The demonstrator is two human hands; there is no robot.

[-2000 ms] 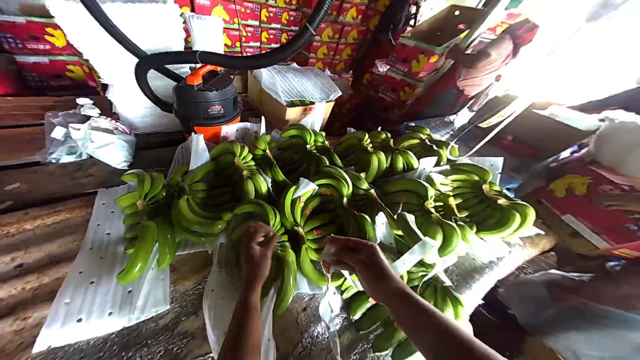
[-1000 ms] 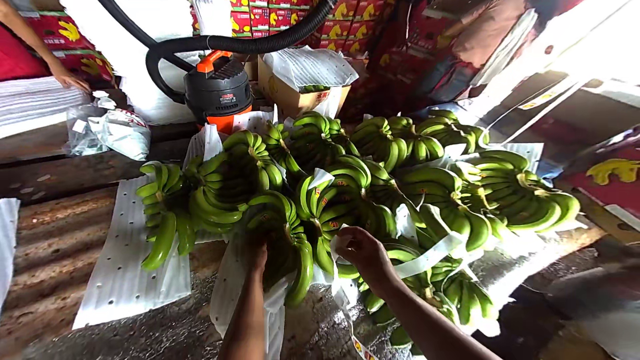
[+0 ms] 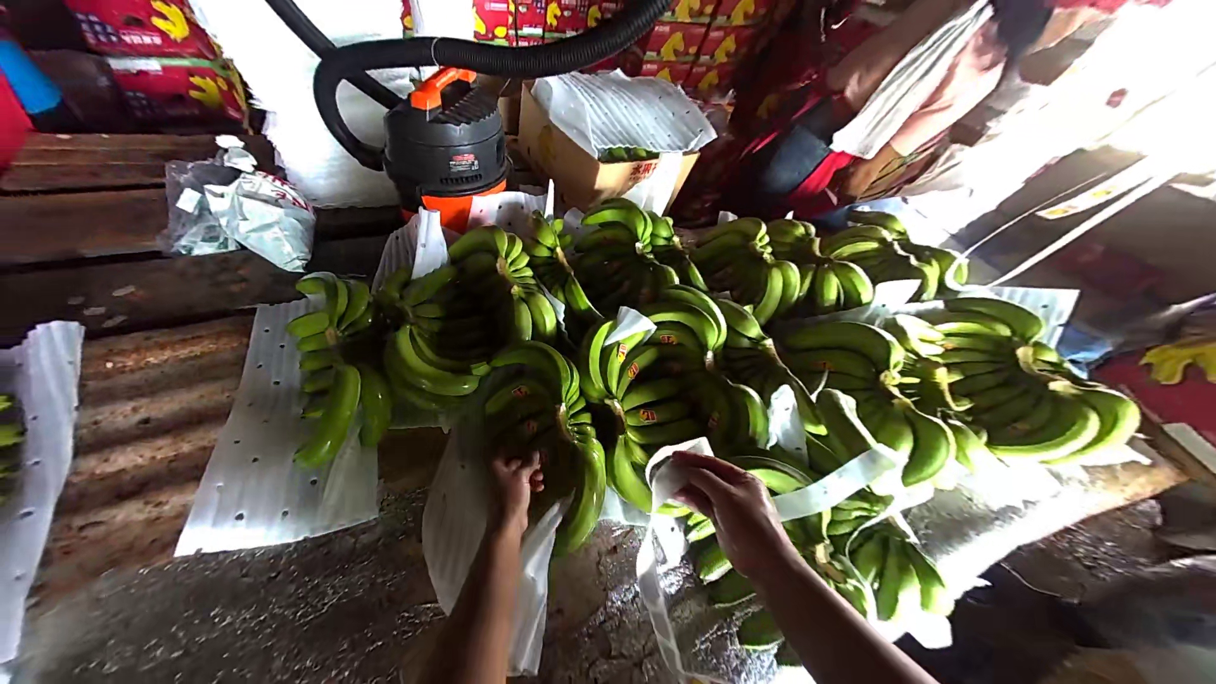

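Observation:
Hands of green bananas lie in rows on perforated white foam sheets point(image 3: 275, 475). My left hand point(image 3: 516, 484) touches the near end of one green banana bunch point(image 3: 537, 399) that bears small red stickers; its fingertips are partly in shadow, and whether they grip anything is unclear. To the right, my right hand point(image 3: 717, 494) pinches a whitish strip of sticker backing point(image 3: 836, 484), which trails to the right and hangs down below the hand. Just above it sits another banana bunch point(image 3: 655, 389) with several red stickers and a bit of white sheet on top.
A black and orange vacuum cleaner point(image 3: 446, 142) with a black hose point(image 3: 532, 55) stands behind the bananas, beside a cardboard box point(image 3: 579, 176) covered with foam. Plastic bags point(image 3: 256, 214) lie at back left. Another person point(image 3: 912, 85) is at back right, near stacked red cartons point(image 3: 161, 81).
More red stickers show on the bunch under my left hand than before. A person's hand and stacked foam sheets seen at the left one second ago are out of view.

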